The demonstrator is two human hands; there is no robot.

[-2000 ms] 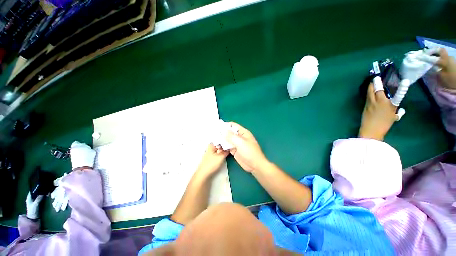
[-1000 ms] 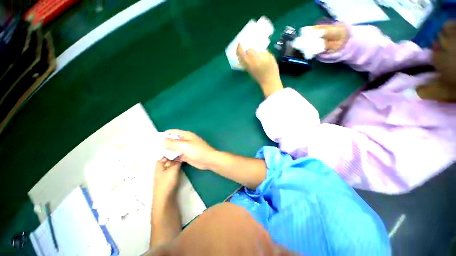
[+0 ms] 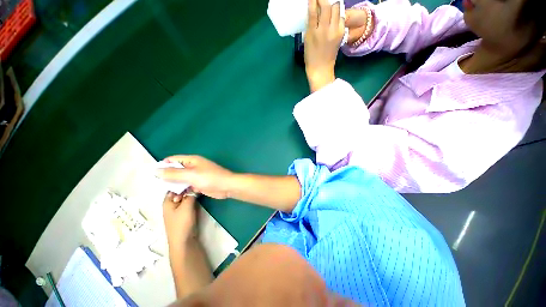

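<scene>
A folded white wipe (image 3: 172,170) is between my two hands, above the right edge of the pale work board (image 3: 66,231). My right hand (image 3: 200,175) holds the wipe between thumb and fingers. My left hand (image 3: 181,207) is below it, with its fingers curled at the wipe's lower edge; its fingertips are partly hidden. A crumpled pile of white wipes or gloves (image 3: 123,231) with a yellowish printed patch lies on the board.
A blue-edged clipboard with a lined sheet (image 3: 81,282) and a dark green pen (image 3: 55,290) lie at the lower left. A neighbour in pink (image 3: 383,141) holds a white bottle (image 3: 288,16) on the right over the green mat (image 3: 239,96). A red crate (image 3: 15,27) is top left.
The view has swung right, so board and hands appear further left. The neighbour's hands are now together near the bottle, and the dark device there is mostly hidden. My hands still hold the wipe.
</scene>
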